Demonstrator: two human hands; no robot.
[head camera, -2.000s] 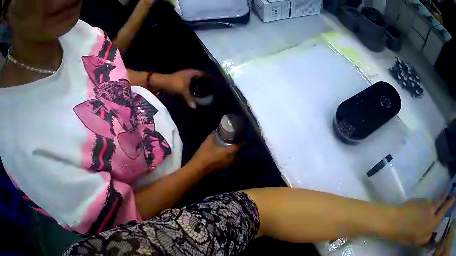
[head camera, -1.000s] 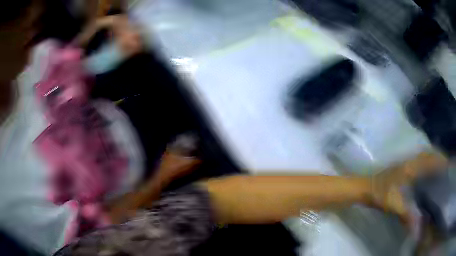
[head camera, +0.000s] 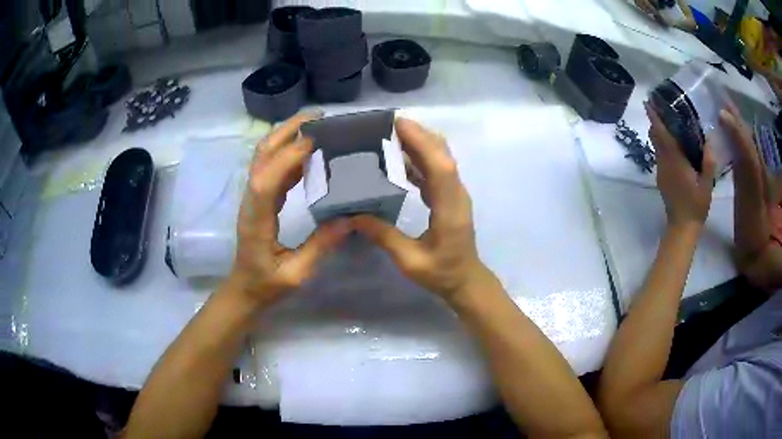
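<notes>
A small carton, grey inside with white side flaps, stands open towards me above the middle of the bench. My left hand grips its left side, with the thumb at the lower front edge. My right hand grips its right side, with the thumb also at the front edge. Whether anything lies inside the carton cannot be told. A glossy black oblong unit lies at the left. A translucent housing lies beside it, partly behind my left hand.
Black cup-like parts are stacked at the back, with more at the back right. Spiky small parts lie at the back left. A neighbouring person's hands hold a black and clear unit at the right. A white sheet lies at the front edge.
The view has swung from the neighbour on the left to the bench in front. Both my hands now show on the open carton; earlier one outstretched forearm showed, its hand at the right edge.
</notes>
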